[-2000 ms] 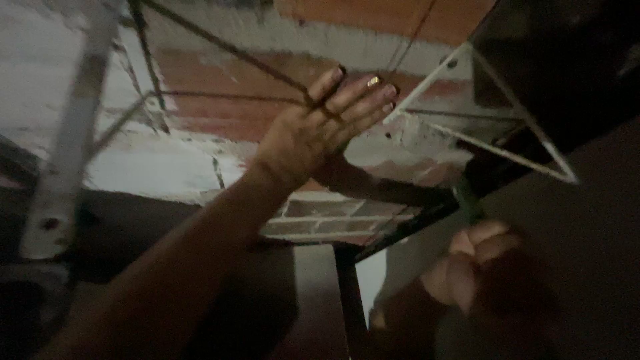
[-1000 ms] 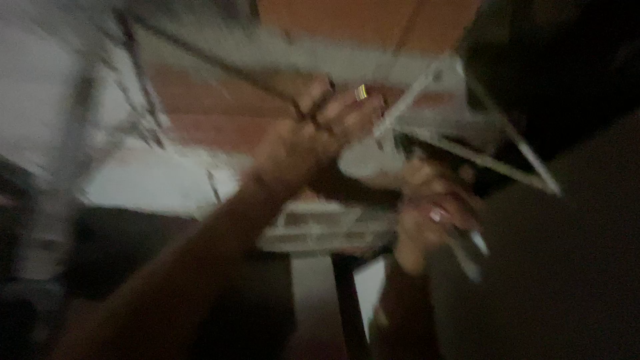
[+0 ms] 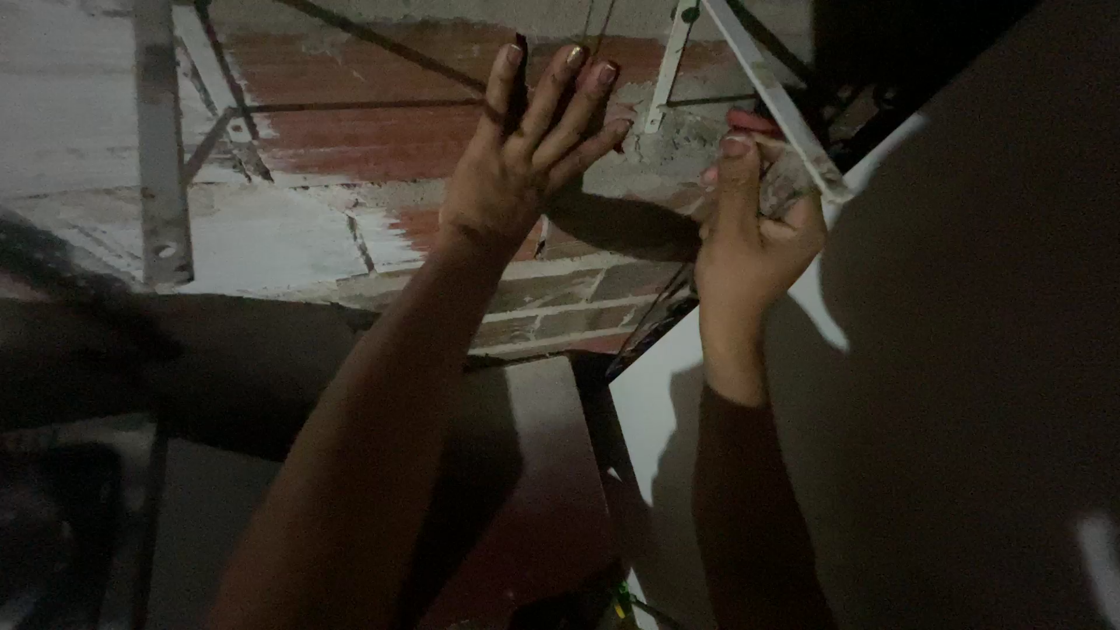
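Observation:
My left hand (image 3: 525, 149) is raised against a brick wall (image 3: 341, 140), its fingers spread and its back toward me. Whether the palm touches the bricks cannot be told. To its right, my right hand (image 3: 757, 206) is raised with bent fingers and thumb up, beside the lower end of a pale metal bracket (image 3: 779, 92). A small red thing (image 3: 754, 122) shows just above the thumb tip; whether the hand grips it is unclear, as the fingers are partly hidden. Another flat metal strip with a hole (image 3: 162, 149) hangs at the left.
White paint covers part of the wall at the left. A large dark surface (image 3: 971, 350) fills the right side, with a pale panel (image 3: 656, 411) beside my right forearm. A reddish, smooth-faced object (image 3: 551, 490) stands below, between my forearms. The light is dim.
My right hand has risen from the lower right to the right-hand bracket. A second ago a slender thing with a pale tip stuck out by it. My left hand has stayed at the wall.

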